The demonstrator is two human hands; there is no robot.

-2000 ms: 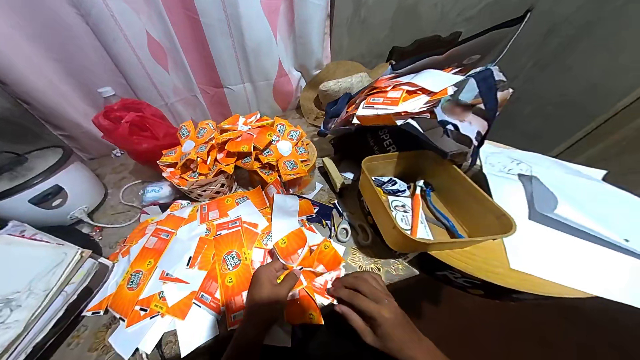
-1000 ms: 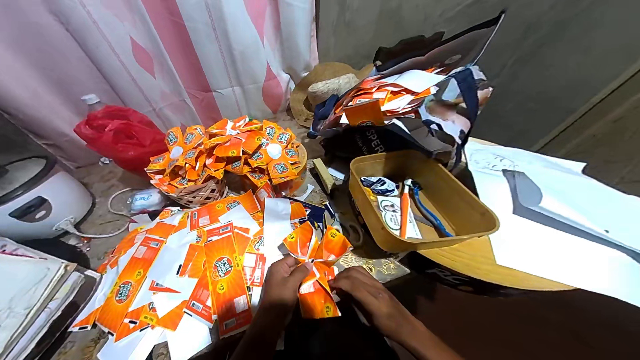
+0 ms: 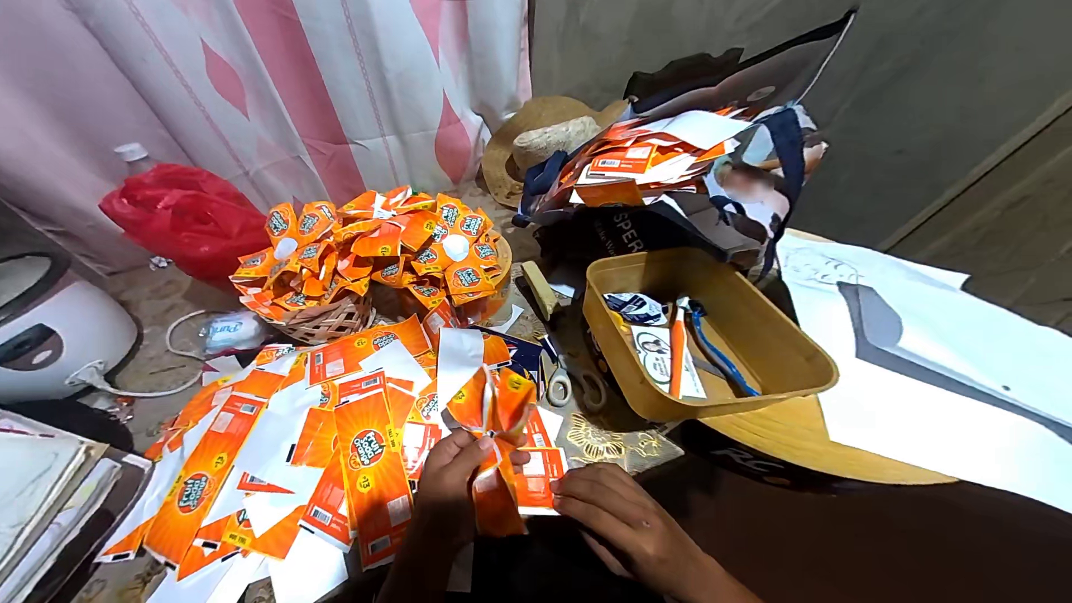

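Observation:
My left hand [image 3: 456, 473] pinches the middle of a folded orange paper flower [image 3: 494, 419], whose petals stand up and hang down around the fingers. Close to its right, my right hand [image 3: 615, 511] has its fingertips at the edge of an orange label piece [image 3: 540, 479]; whether it grips it I cannot tell. A heap of orange and white printed label strips [image 3: 364, 452] spreads to the left of my hands. Behind the heap, a wicker basket [image 3: 322, 322] bears several finished orange paper flowers [image 3: 389, 243]. Scissors [image 3: 559, 387] lie just beyond my hands.
A yellow plastic tub [image 3: 720, 410] with an orange-handled toothbrush [image 3: 677, 347] and a blue one stands at right. Behind it is a bag [image 3: 754, 209] full of label pieces. White sheets [image 3: 946, 335] lie far right, a rice cooker [image 3: 63, 327] and stacked papers [image 3: 50, 502] left.
The flower was spread between both hands one second ago; now my left hand holds it upright, and my right hand has moved off it to the right.

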